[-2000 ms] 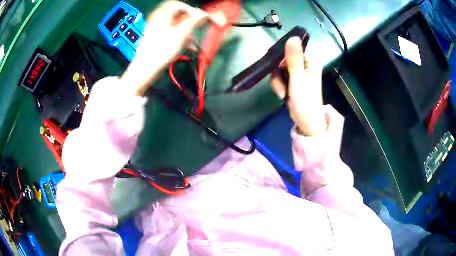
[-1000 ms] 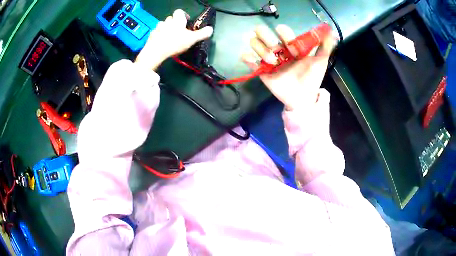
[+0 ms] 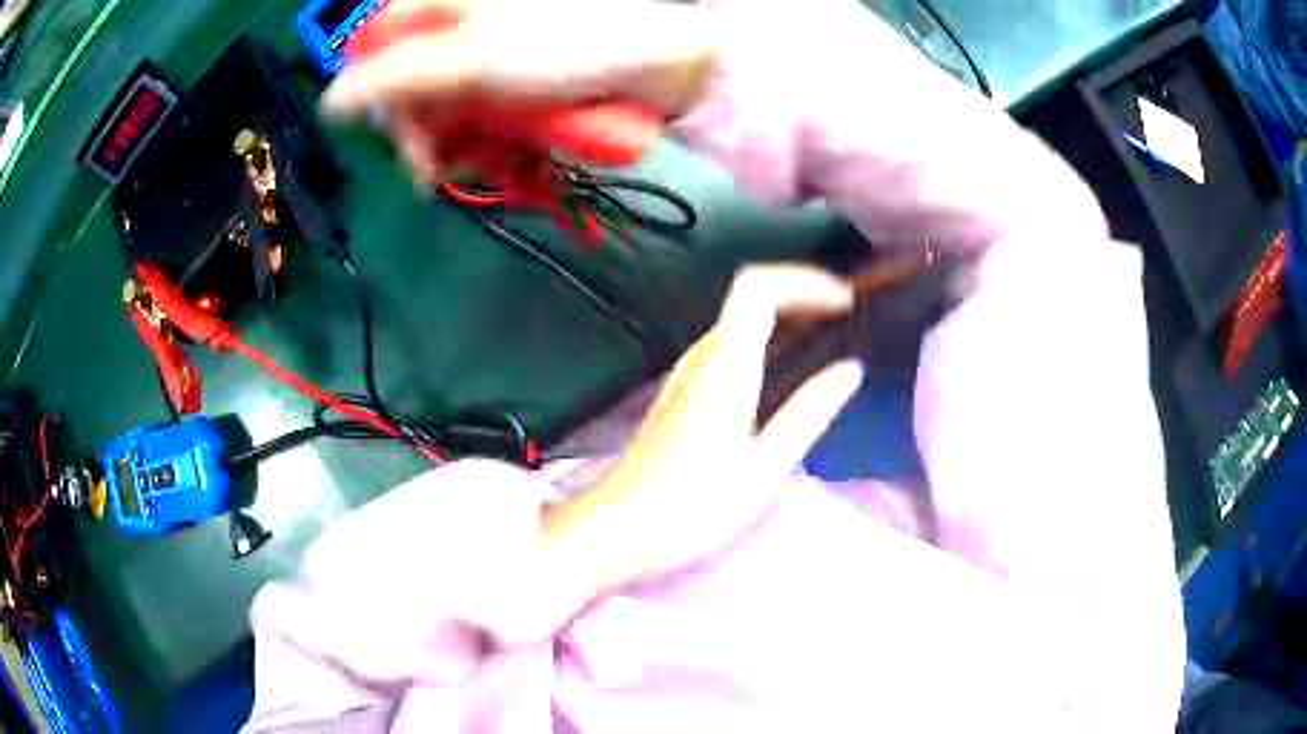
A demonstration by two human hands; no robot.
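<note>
My right hand is blurred at the upper left, its arm crossing over the bench, and grips a red clamp. My left hand is low in the centre, thumb and fingers around a blurred dark thing with a copper-coloured end, which looks like the black clamp. Red and black leads loop below my right hand. A blue tester shows partly behind my right hand, at the top edge.
A black box with a red-digit display stands at left, with a red clamp and a black clamp at its posts. Another blue tester lies below it. A dark tray is at right.
My right hand has swung from the right to the upper left with the red clamp. My left hand has moved down to the centre. The lower blue tester is more uncovered.
</note>
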